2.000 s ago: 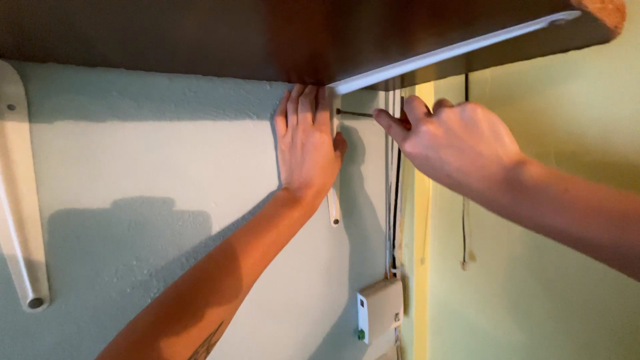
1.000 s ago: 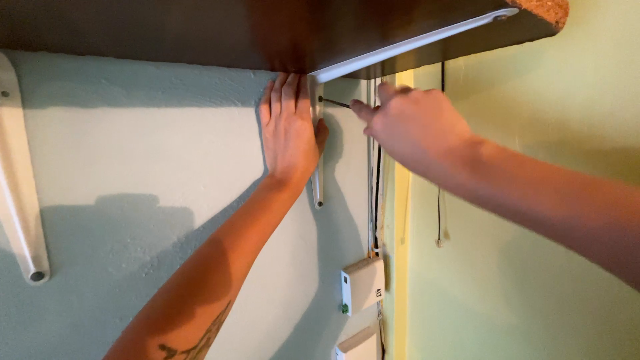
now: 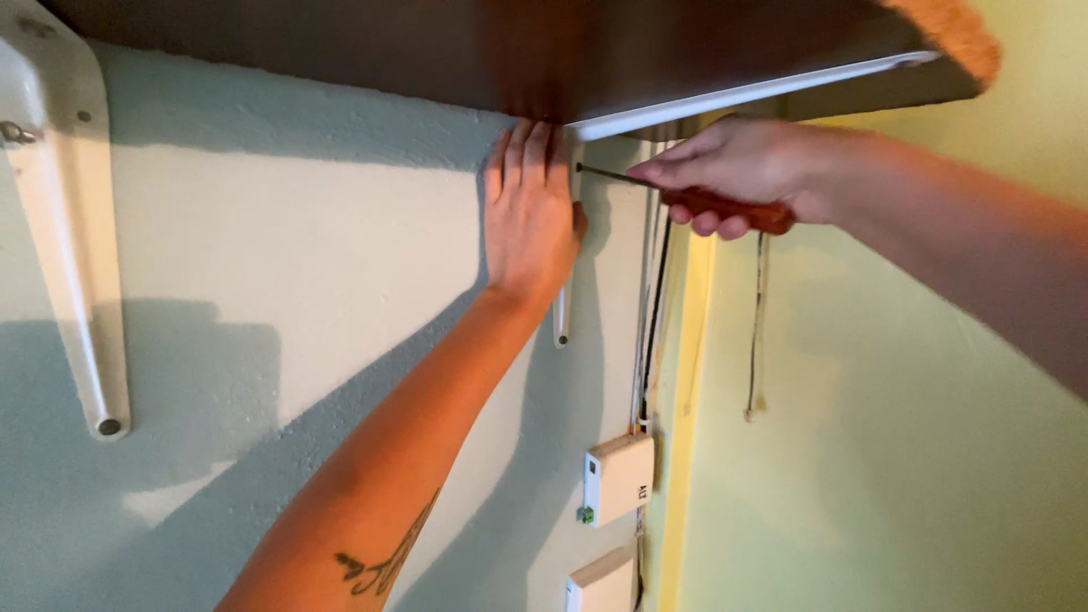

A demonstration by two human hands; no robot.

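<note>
My right hand (image 3: pixel 731 174) grips a screwdriver by its red handle (image 3: pixel 731 210), and the thin shaft points left. Its tip meets a screw (image 3: pixel 579 167) at the upper part of a white metal shelf bracket (image 3: pixel 562 310). Flat against the wall, just left of that bracket, rests my left hand (image 3: pixel 533 208), its fingertips up by the underside of the dark shelf (image 3: pixel 382 51). The left hand covers part of the bracket. The bracket's arm (image 3: pixel 756 95) runs under the shelf to the right.
Another white bracket (image 3: pixel 81 255) is on the wall at the left. Below the right bracket, a white box (image 3: pixel 620 480) and a second one (image 3: pixel 602 586) sit by cables (image 3: pixel 653 331) along the corner. A loose cord (image 3: pixel 754 340) hangs on the right wall.
The right hand has turned, and the screwdriver's red handle, hidden in the earlier frames, now shows. The left hand keeps its place beside the bracket. The view has shifted.
</note>
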